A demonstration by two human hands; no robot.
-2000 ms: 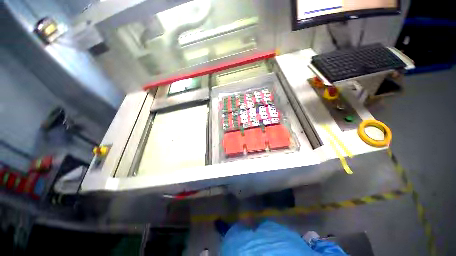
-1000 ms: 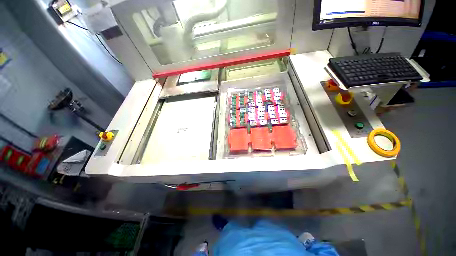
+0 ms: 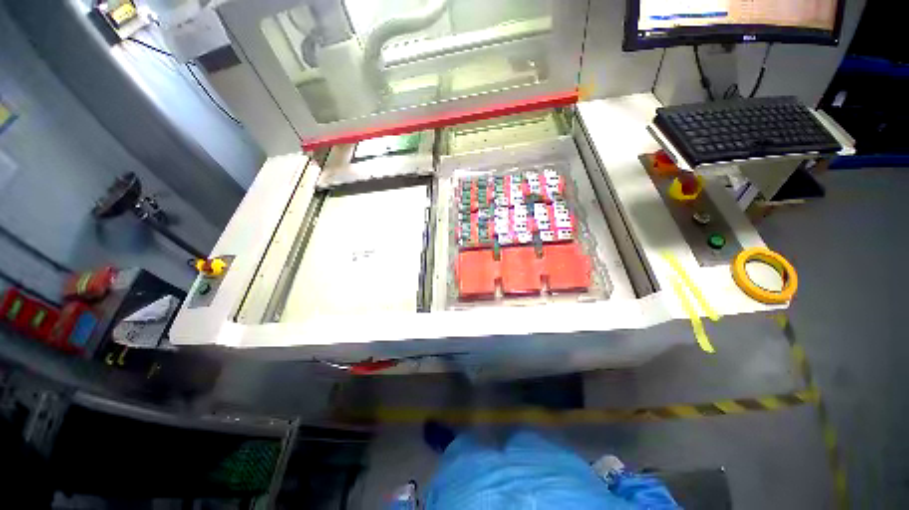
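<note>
The clear tray (image 3: 601, 269) lies on the right bed of the machine. Small green and white boards (image 3: 508, 209) fill its rear rows, and its front row shows bare red pockets (image 3: 523, 271). My left hand (image 3: 405, 492) is a small white patch at the bottom edge, mostly cut off. My right hand (image 3: 609, 466) is small and white beside the blue gown, near the bottom edge. Both hands are away from the tray. Their fingers are too small and blurred to read.
The left bed (image 3: 359, 254) has a panel (image 3: 389, 145) behind it under the red-edged door (image 3: 444, 122). Emergency-stop buttons (image 3: 686, 186) (image 3: 211, 266), a keyboard (image 3: 748, 127) and yellow tape roll (image 3: 764, 275) are at the sides. A dark rack (image 3: 284, 426) stands lower left.
The camera view has swung and steadied, so the machine sits differently in the picture. My left hand now shows at the bottom edge. The tray and boards look unchanged.
</note>
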